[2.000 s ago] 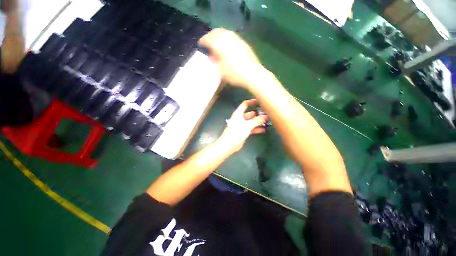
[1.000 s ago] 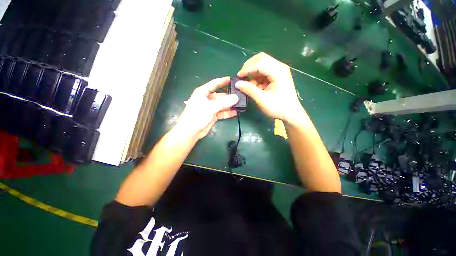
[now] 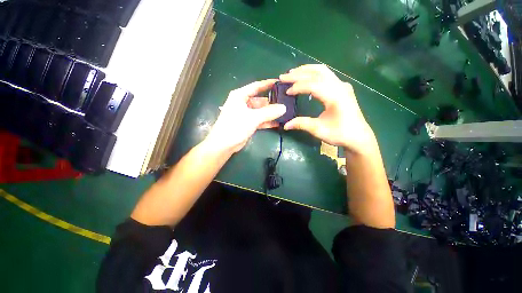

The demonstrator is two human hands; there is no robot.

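Observation:
A black adapter housing [image 3: 285, 103] is held above the green bench, between my two hands. My left hand [image 3: 243, 114] grips its left side, with the thumb across its front. My right hand [image 3: 329, 106] holds its right side, with fingers at the top edge and the thumb near the bottom corner. A thin black output cord [image 3: 280, 150] hangs from its lower end to a tied bundle [image 3: 273, 178]. The inside of the housing cannot be seen.
Stacked boards [image 3: 182, 80] at left carry rows of black shells [image 3: 110, 103]. A yellowish scrap [image 3: 329, 150] lies by my right wrist. A black heap of adapters [image 3: 452, 200] is at right, below a pale post [image 3: 481, 131]. Dark units [image 3: 419, 86] sit on the green surface beyond. A red stool [image 3: 34, 163] is at lower left.
My right hand has come back from the shell rows to the housing in my left hand. Since one second ago, its thumb has moved from the housing's top to near its lower corner.

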